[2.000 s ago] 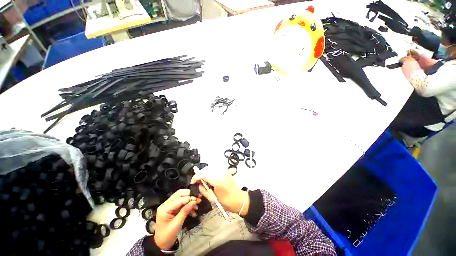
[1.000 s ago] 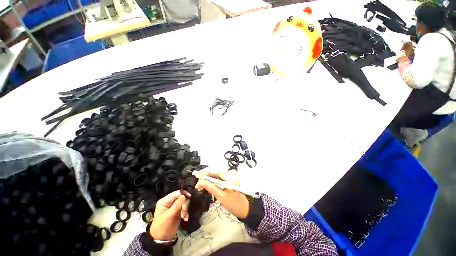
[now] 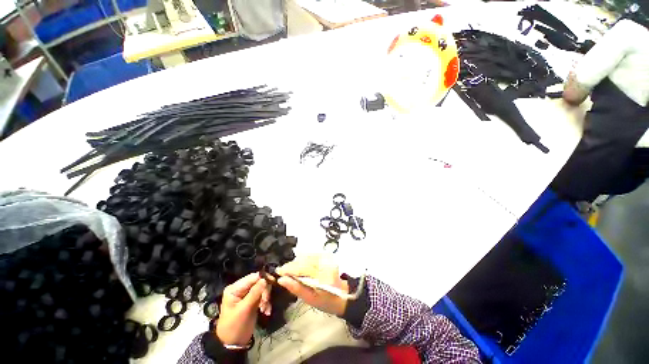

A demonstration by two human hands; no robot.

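Observation:
My left hand (image 3: 240,310) pinches a small black loop (image 3: 268,274) between thumb and fingers at the near edge of the table. My right hand (image 3: 313,283) holds a slim whitish pen-like tool (image 3: 329,288), its tip end at the loop and its rear end pointing right. The fingers partly hide the loop and the tool's tip. A large heap of black loops (image 3: 192,206) lies just beyond and left of my hands. A few separate black loops (image 3: 341,222) lie right of the heap.
A plastic bag (image 3: 107,227) of black loops stands far left. Black strips (image 3: 185,117) lie behind the heap, dark threads (image 3: 314,152) in mid-table. A yellow chick-shaped fan (image 3: 425,67) and black garment pieces (image 3: 505,67) lie farther back. A blue bin (image 3: 583,284) and a person (image 3: 612,92) are at right.
The right hand and tool have shifted slightly, the tool now lying flatter than at first. The left hand stays near the same place. The person at right has straightened and moved.

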